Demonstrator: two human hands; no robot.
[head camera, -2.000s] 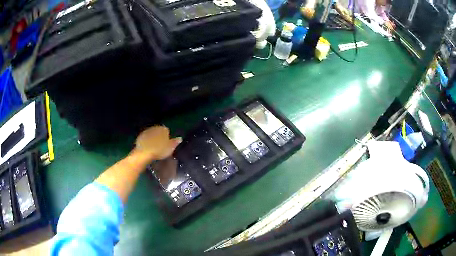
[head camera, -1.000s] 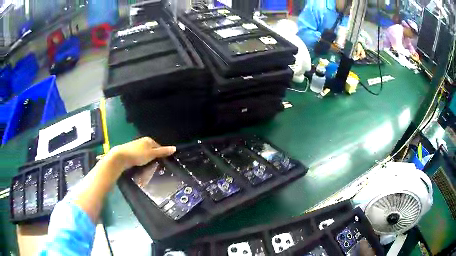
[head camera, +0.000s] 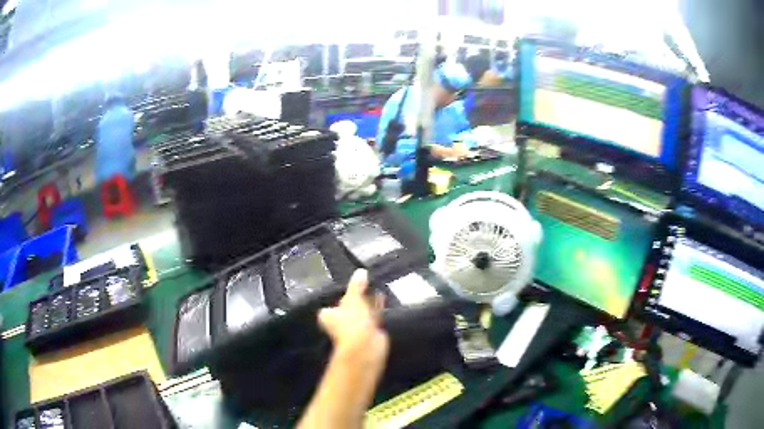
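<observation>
A black foam tray [head camera: 270, 287] with several flat, shiny phone units lies tilted across the centre, over the dark side of a black foam block or stack. My right hand [head camera: 356, 323] reaches up from the bottom centre, forearm bare. It is at the tray's near edge, towards its right end, and looks closed on it; blur and the tray hide the fingertips. Right of the hand another silvery phone unit [head camera: 412, 289] shows in black foam. My left hand is not in view.
Tall black tray stacks [head camera: 251, 193] stand behind. Filled trays lie left [head camera: 84, 310] and lower left [head camera: 92, 410]. A white fan [head camera: 484, 251] and several monitors [head camera: 599, 105] stand right. A yellow perforated strip [head camera: 416, 402] lies front. A person in blue [head camera: 427, 117] sits beyond.
The view has swung right and up, bringing the monitors in. My left hand has left the picture, and my right hand has come in at the tray, which now lies left of the fan.
</observation>
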